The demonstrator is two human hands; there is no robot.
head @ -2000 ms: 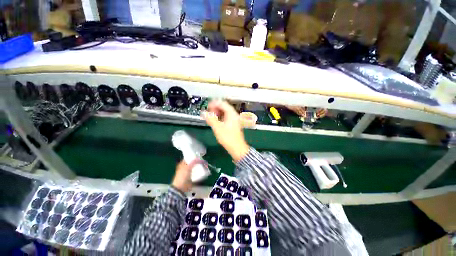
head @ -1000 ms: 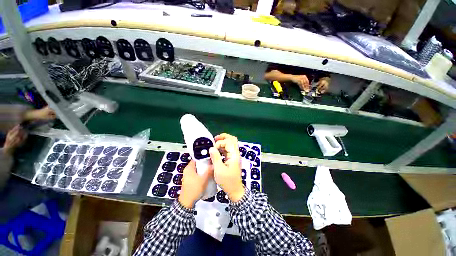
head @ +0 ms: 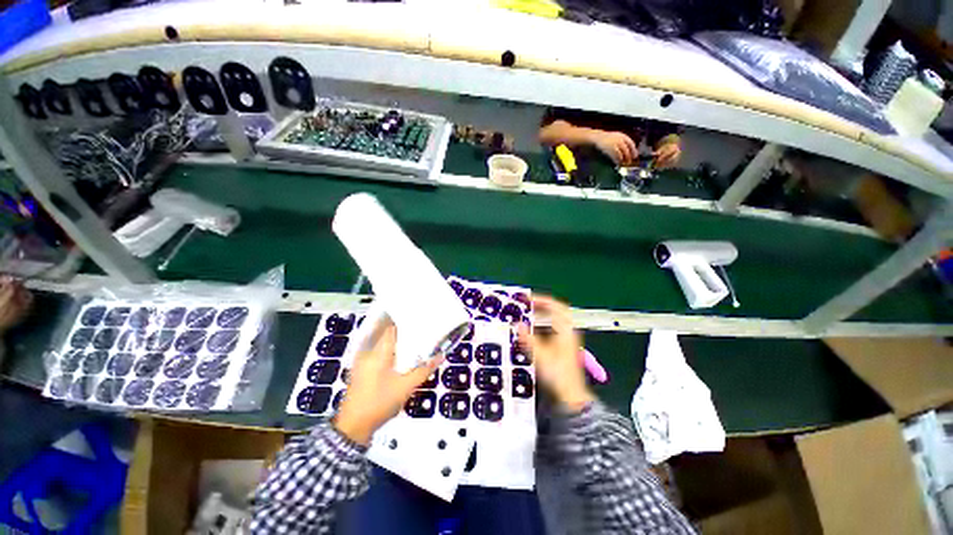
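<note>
My left hand [head: 378, 385] is closed around the lower end of a white camera housing [head: 392, 266], held tilted over the label sheets. The dark round end of the housing points down to the right. My right hand [head: 554, 350] is blurred, right of the housing, over the right edge of the label sheet [head: 502, 444]; whether its fingers hold anything cannot be told. Rows of black face labels [head: 488, 379] are on the sheet. Part of the sheet's front is bare white. A pink tool [head: 594, 366] lies partly hidden behind my right hand.
Other camera housings lie on the green belt at right [head: 698, 270] and left [head: 172, 222]. Bagged label sheets [head: 157, 353] lie left, a white cloth [head: 674, 405] right. Hung labels [head: 242, 88] line the shelf edge [head: 387, 68]. Another person's hands [head: 637, 152] work across the belt.
The housing in my left hand has turned, so its labelled face no longer shows. My right hand has moved off it to the right. The view has shifted slightly.
</note>
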